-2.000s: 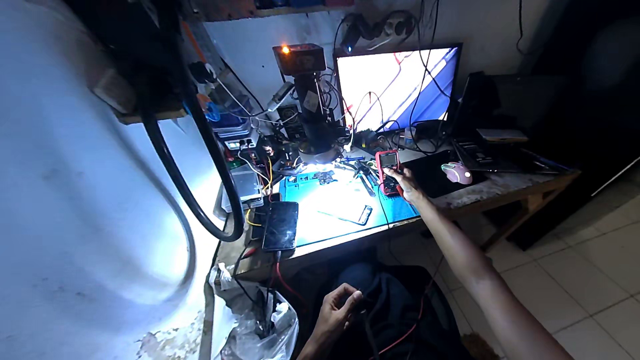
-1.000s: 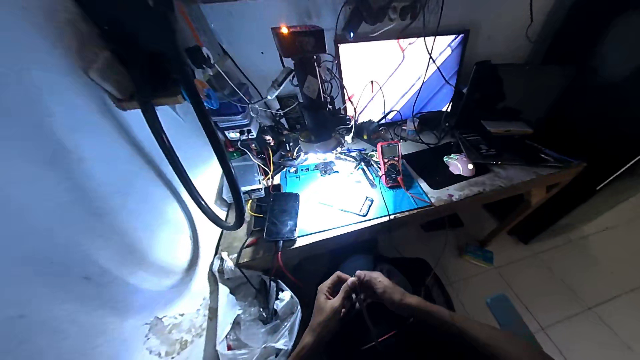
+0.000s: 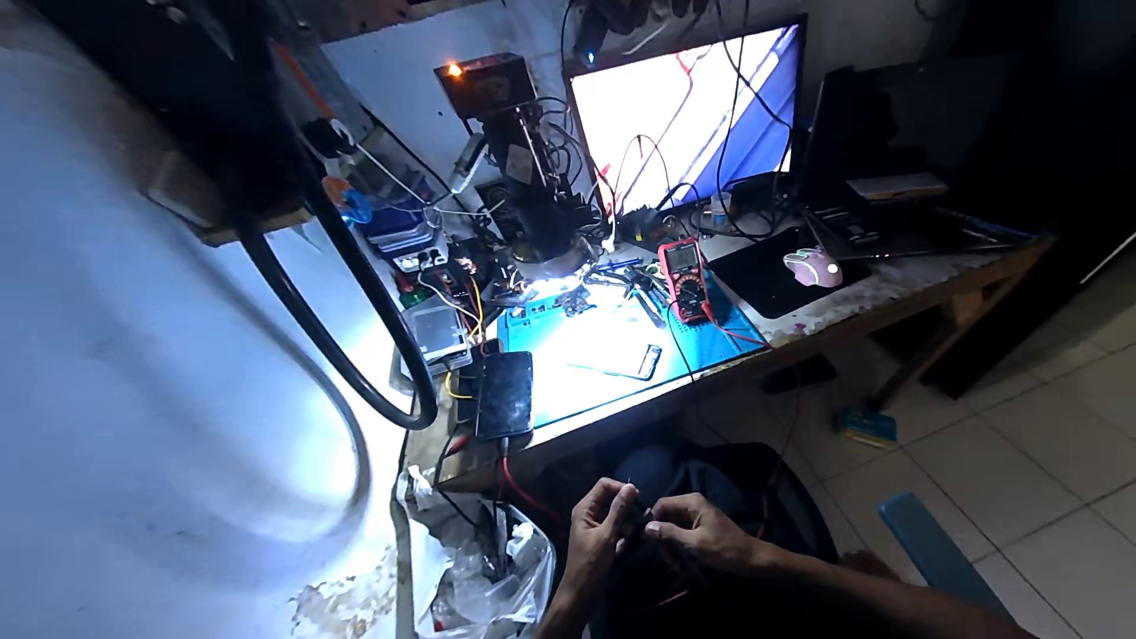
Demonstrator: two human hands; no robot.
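Over the lap, below the desk edge, my left hand (image 3: pixel 603 524) and my right hand (image 3: pixel 697 525) are close together, fingertips pinched around something small and dark that I cannot make out. On the brightly lit blue work mat (image 3: pixel 555 390) a red digital multimeter (image 3: pixel 683 282) lies at the right, its leads running over the mat's edge. A phone-shaped part with a dark end (image 3: pixel 646 362) rests near the mat's front, mostly washed out by glare. A dark smartphone (image 3: pixel 504 395) with a cable plugged in lies at the mat's left. A microscope (image 3: pixel 532 191) stands behind the mat.
A lit monitor (image 3: pixel 683 115) stands at the back. On the right are a mouse (image 3: pixel 812 268) on a black pad (image 3: pixel 768 300) and an open laptop (image 3: pixel 887 226). A plastic bag (image 3: pixel 524 568) hangs below the desk at left. A thick black hose (image 3: pixel 297 328) loops down in the left foreground.
My right hand has moved from the multimeter down to the lap, beside my left hand. The multimeter, which my right hand touched, now lies on the mat with no hand on it.
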